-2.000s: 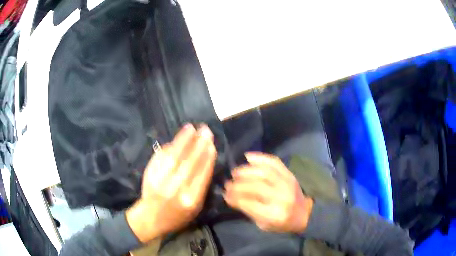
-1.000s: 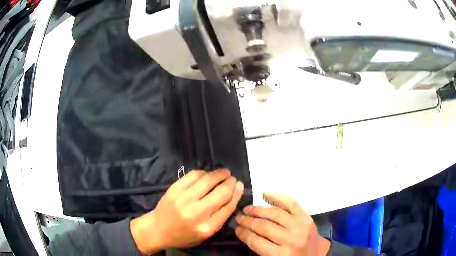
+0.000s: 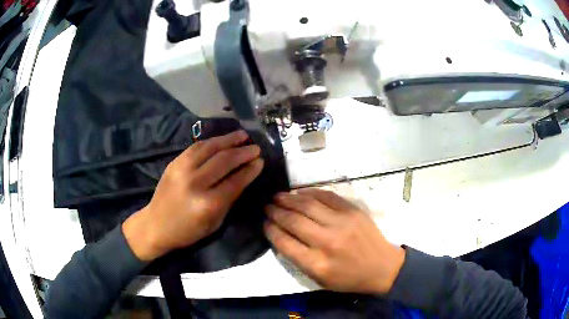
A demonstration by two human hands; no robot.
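The black bag panel lies on the white table, left of and partly under the sewing machine head. My left hand lies on the panel with its fingertips on the black edge band, just below the presser foot area. My right hand holds the panel's right edge between thumb and fingers, lower down. A small pale mark shows on the panel above my left hand. A black strap piece hangs over the table's front edge. The needle itself is hidden.
The machine arm crosses the top, with a control panel at the right. A grey curved lever stands in front of the head. The white table curves along the front, with a blue crate beyond its edge at the lower right.
The panel has moved up, further under the machine head, and more of its lower part and the strap show. Both hands have moved up and left with it.
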